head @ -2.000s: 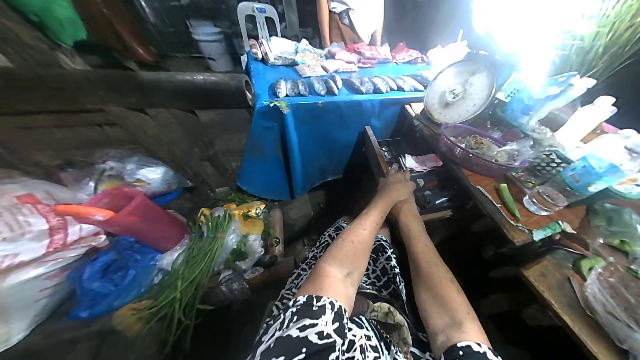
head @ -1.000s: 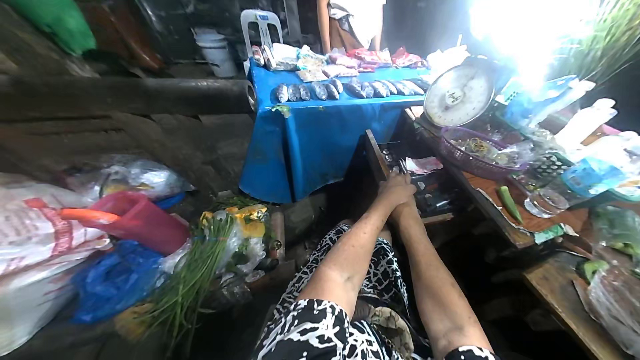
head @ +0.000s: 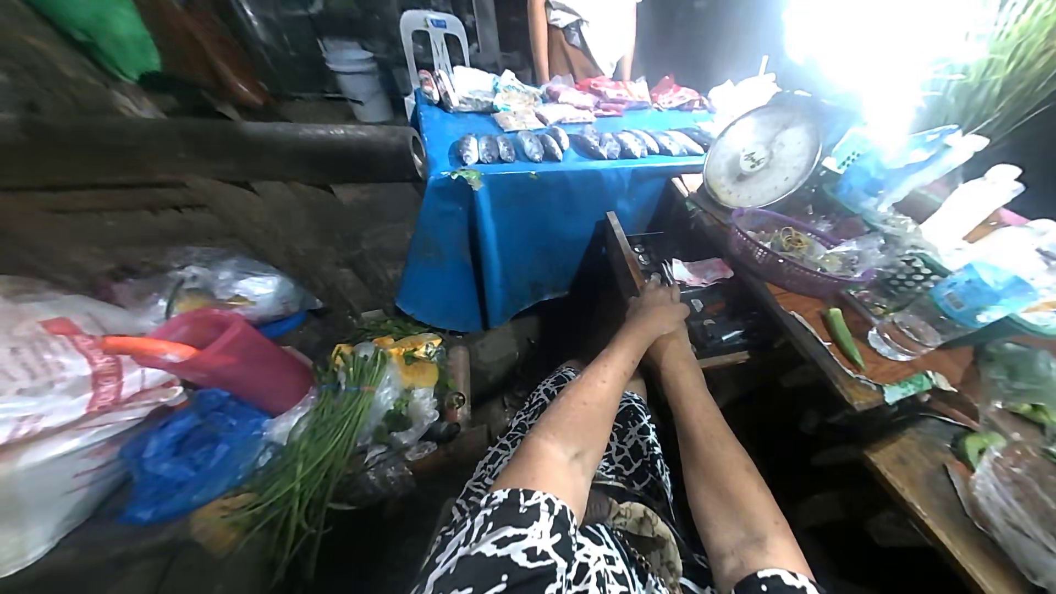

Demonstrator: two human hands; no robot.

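My left hand (head: 657, 309) and my right hand (head: 672, 330) are close together, overlapping, over the near left part of an open wooden drawer (head: 624, 252). Something small and shiny shows at the left fingertips, too small to name. The fingers of my right hand are mostly hidden behind the left. Just beyond them in the drawer lies a pinkish banknote (head: 701, 271), with small dark and pale items around it.
A blue-covered table (head: 528, 239) bears rows of fish (head: 631, 145) and bagged goods; a person (head: 582, 37) stands behind it. At right are a dial scale (head: 763, 157), a purple basket (head: 796, 276) and an okra pod (head: 843, 337). Green stalks (head: 330, 445) and a pink pail (head: 239, 355) stand at left.
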